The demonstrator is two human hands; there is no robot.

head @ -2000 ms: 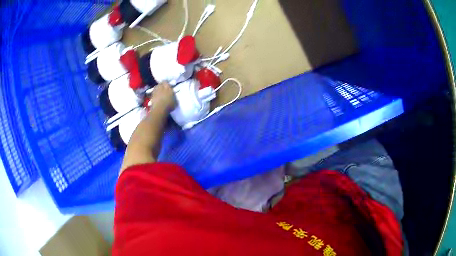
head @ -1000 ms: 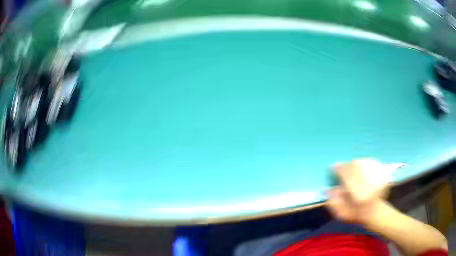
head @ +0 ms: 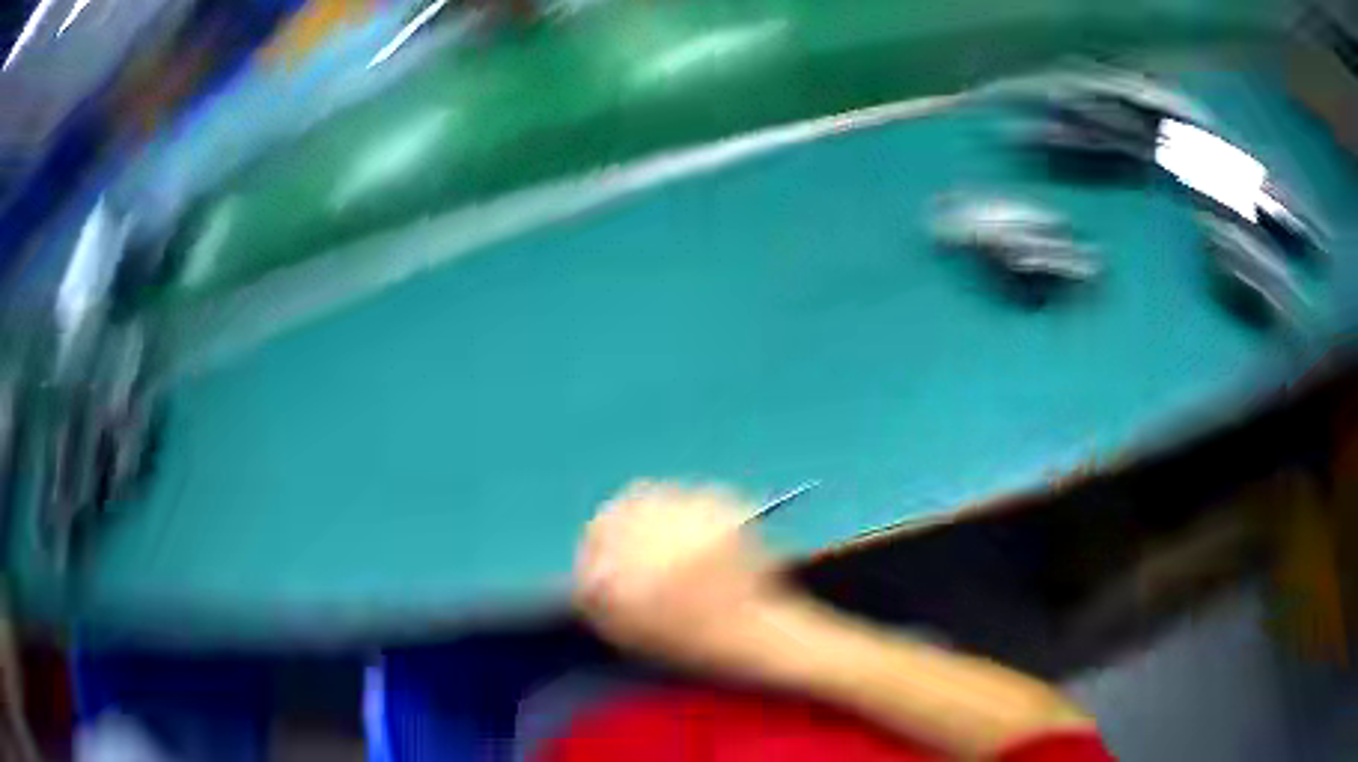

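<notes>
My right hand [head: 678, 573] is at the front edge of the green mat [head: 492, 402], blurred. Its fingers are closed and a thin pointed tool [head: 782, 502] sticks out to the right of it; what kind of tool is unclear. My left hand is out of the picture. A blurred black and silver camera module [head: 1020, 246] lies on the mat at the right, apart from my hand.
More blurred modules [head: 1095, 127] sit at the far right, one with a bright white part [head: 1214, 167]. Another blurred dark and silver group [head: 104, 432] is at the left edge. The shiny green conveyor [head: 551, 112] runs behind the mat. Blue crates [head: 224, 692] are below the bench.
The view has turned from the blue crate with white housings to the green bench. Since one second ago, my right hand appears further left in the picture and more of the right-hand modules shows.
</notes>
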